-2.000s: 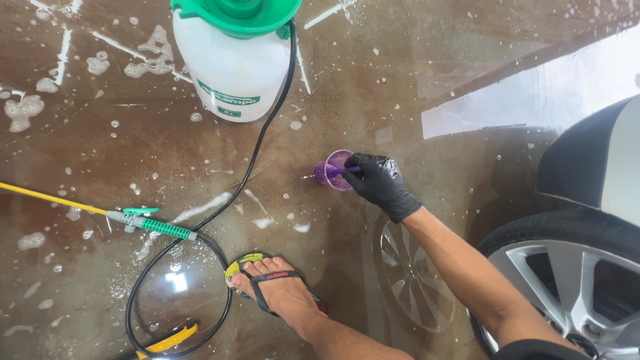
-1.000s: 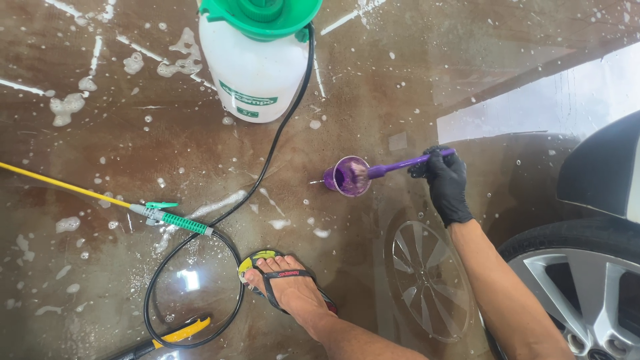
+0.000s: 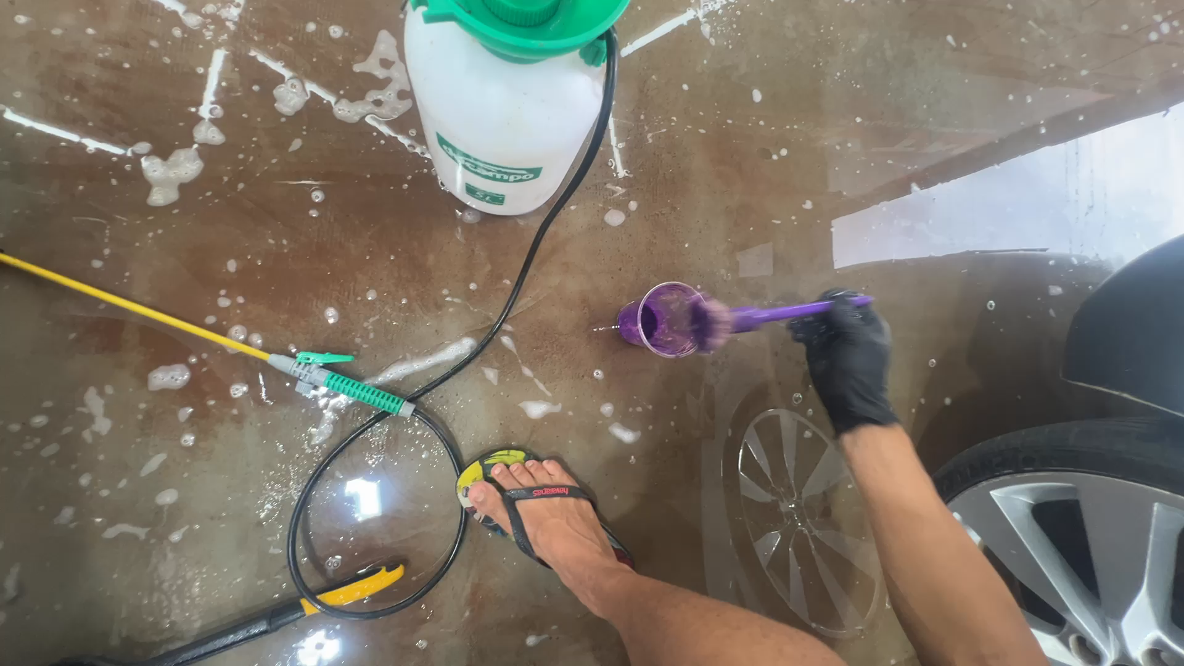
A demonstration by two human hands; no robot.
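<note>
My right hand (image 3: 844, 361), in a black glove, grips the purple handle of a brush (image 3: 795, 312) at right of centre. The blurred bristles are at the rim of a clear plastic cup (image 3: 668, 321) with purple liquid in it, standing on the wet floor. My left hand is out of the picture. Up and to the left of the cup stands a white pressure sprayer (image 3: 504, 102) with a green top and a black hose.
A yellow wand with a green grip (image 3: 365, 392) lies at left beside the looped hose (image 3: 293, 555). Below it is a yellow-and-black handled tool (image 3: 356, 588). My sandalled foot (image 3: 546, 509) rests at bottom centre. A car wheel (image 3: 1082, 546) is at lower right. Foam patches dot the wet floor.
My right hand was close over the cup with the brush in it; it has moved right, away from the cup, and the bristles have come up to the rim.
</note>
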